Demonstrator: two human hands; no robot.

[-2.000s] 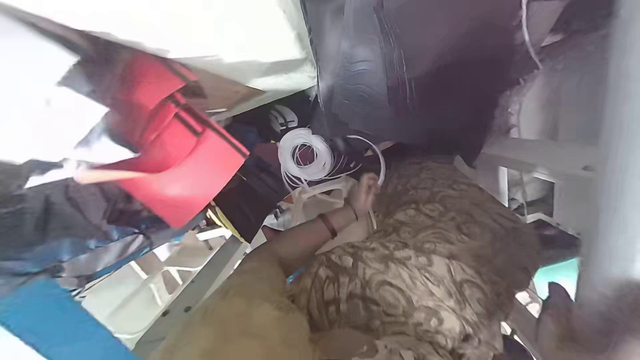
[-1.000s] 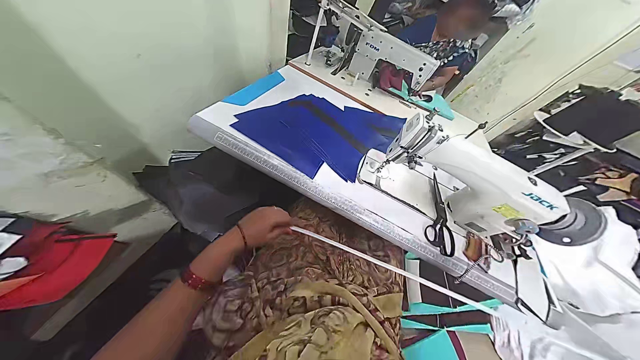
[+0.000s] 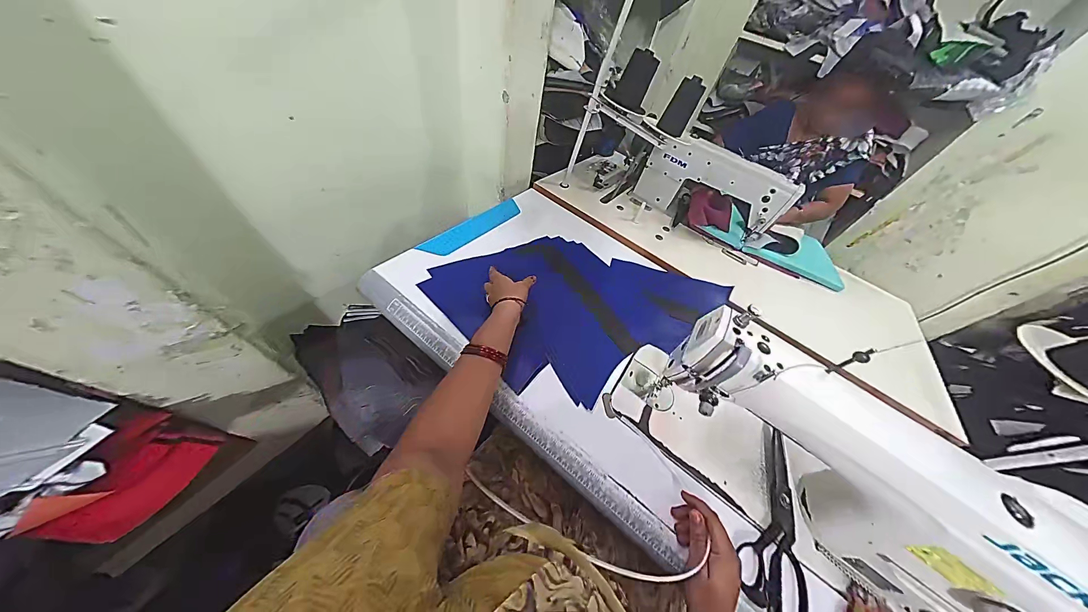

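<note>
My left hand rests on a fan of dark blue sheets spread over the white sewing table, its fingers bent against the top sheets. A white cord runs across my patterned clothing to my right hand, which holds it between thumb and fingers near the table's front edge. Black-handled scissors lie just right of that hand, beside the white Jack sewing machine. The machine's needle area is at the right end of the blue sheets.
A light blue strip lies at the table's far left corner. Behind stands a second sewing machine with turquoise material, and a person sits there. Dark sheets are stacked left of the table; red material lies farther left.
My left hand has moved from the near side of the table, where it held the white cord, onto the blue sheets. My right hand has come into view with the cord.
</note>
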